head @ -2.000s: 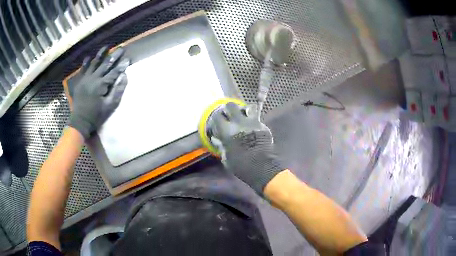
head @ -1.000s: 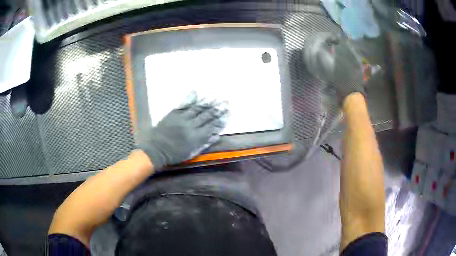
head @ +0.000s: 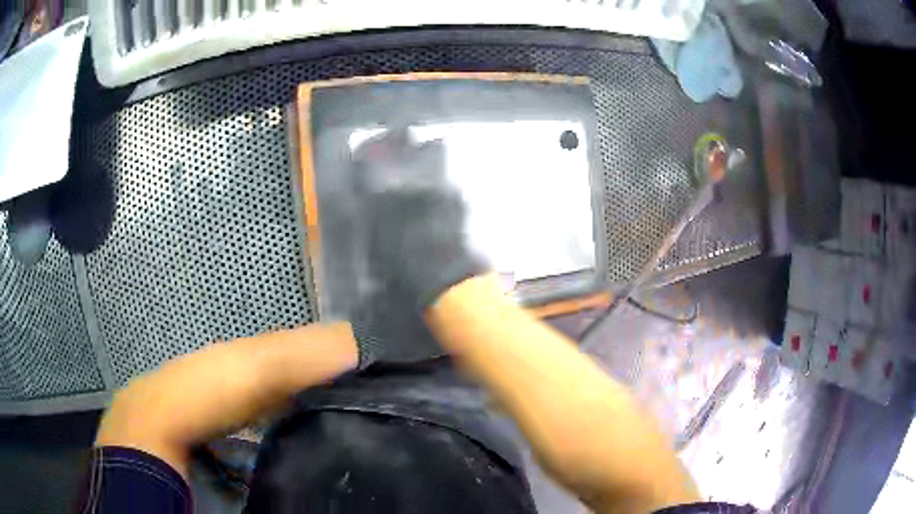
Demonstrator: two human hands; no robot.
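A white panel (head: 527, 201) with rounded corners and a dark round spot near its upper right corner lies in the grey fixture (head: 452, 98) with orange edges. My right hand (head: 414, 226), gloved and blurred, is over the panel's left part, closed around a blurred grey sander (head: 397, 161) with a faint reddish patch. My left hand (head: 377, 311), gloved, is low at the fixture's left front, mostly hidden behind the right hand; its fingers cannot be made out. The yellow-edged sander (head: 713, 159) rests on the bench right of the fixture.
A slotted white tray (head: 402, 28) runs along the back. A loose white panel (head: 35, 110) is at far left above dark round shapes (head: 82, 206). Pale blue discs (head: 708, 65) lie at back right. A hose (head: 658, 251) crosses the front edge. Stacked cartons (head: 839, 291) stand at right.
My right hand has moved from the bench's right side to the panel's left part with the grey sander. The yellow-edged sander now rests at right. My left hand has moved off the panel's middle.
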